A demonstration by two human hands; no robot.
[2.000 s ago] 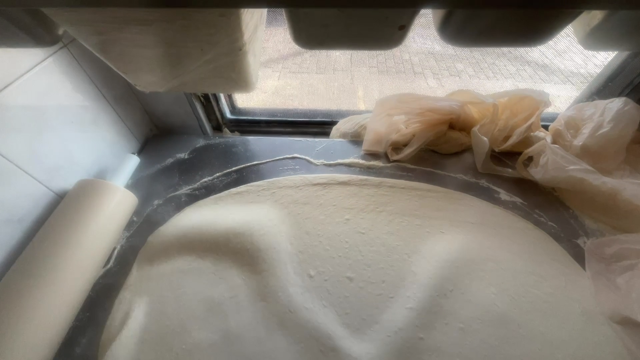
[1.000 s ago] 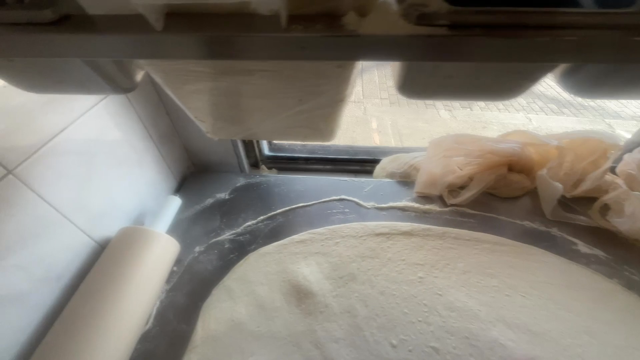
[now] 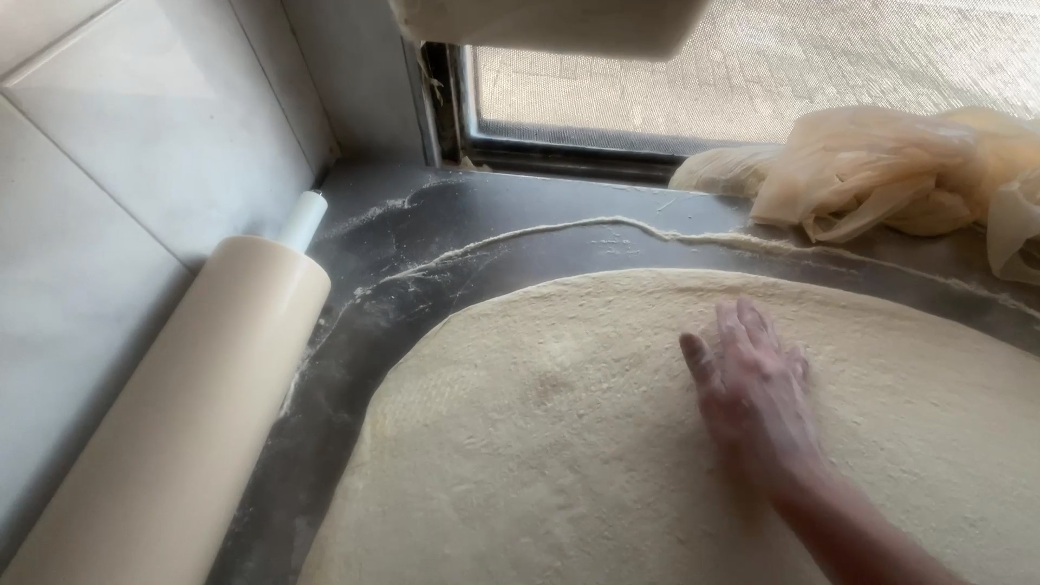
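A wide, rounded sheet of dough (image 3: 520,455) lies flat on the dark worktop (image 3: 504,187) and runs out of view at the bottom and right. My right hand (image 3: 751,378), dusted with flour, rests palm down on its upper part, the thumb apart from the fingers; it holds nothing. My left hand is not in view. A large rolling pin (image 3: 187,414) with a pale handle (image 3: 304,221) lies at a slant left of the dough, not touching it where both show.
Crumpled plastic bags (image 3: 886,175) lie at the back right by the window frame (image 3: 569,158). A pale container (image 3: 561,24) hangs over the back edge. A tiled wall (image 3: 122,122) bounds the left side. A thin line of flour (image 3: 520,233) curves behind the dough.
My right hand has come into view and lies on the dough; neither earlier frame shows it. The view has shifted, and less of the overhead containers shows.
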